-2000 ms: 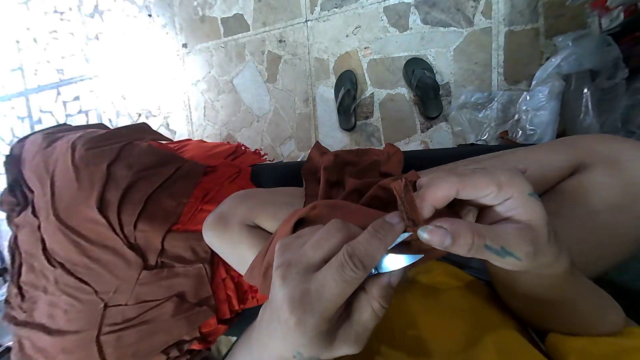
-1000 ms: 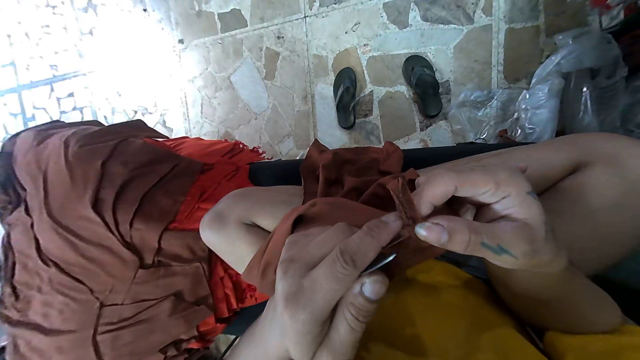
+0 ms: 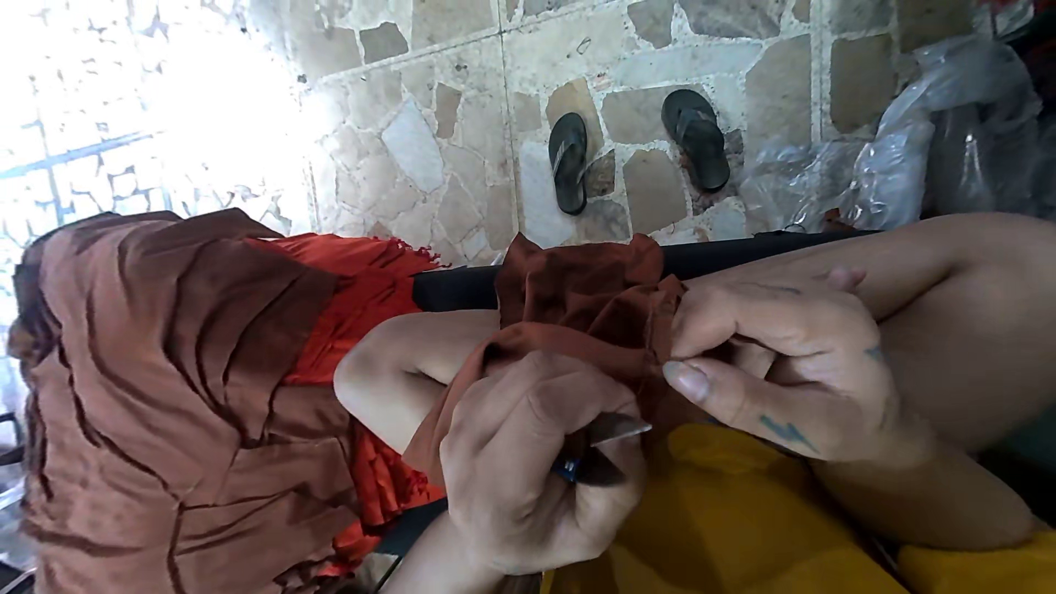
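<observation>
A brown cloth (image 3: 577, 285) lies bunched over the lap. My right hand (image 3: 775, 363) pinches its stitched edge between thumb and fingers. To the left and slightly lower, my left hand (image 3: 540, 462) is curled around a small bladed metal tool (image 3: 619, 427), which looks like thread snips. A pointed tip and a bit of blue show at the opening of the fist; the fingers hide the rest. The tool's tip is just below the pinched edge, apart from my right fingertips.
More brown cloth (image 3: 124, 330) is heaped at the left, over a bright red fringed cloth (image 3: 363, 272). Mustard-yellow fabric (image 3: 726, 503) covers the lower lap. Dark flip-flops (image 3: 569, 163) rest on the stone floor (image 3: 470, 107). Clear plastic bags (image 3: 899, 165) lie at the upper right.
My left hand has drawn back from the pinched cloth edge and closed into a fist around the tool. My right hand keeps its pinch in about the same place.
</observation>
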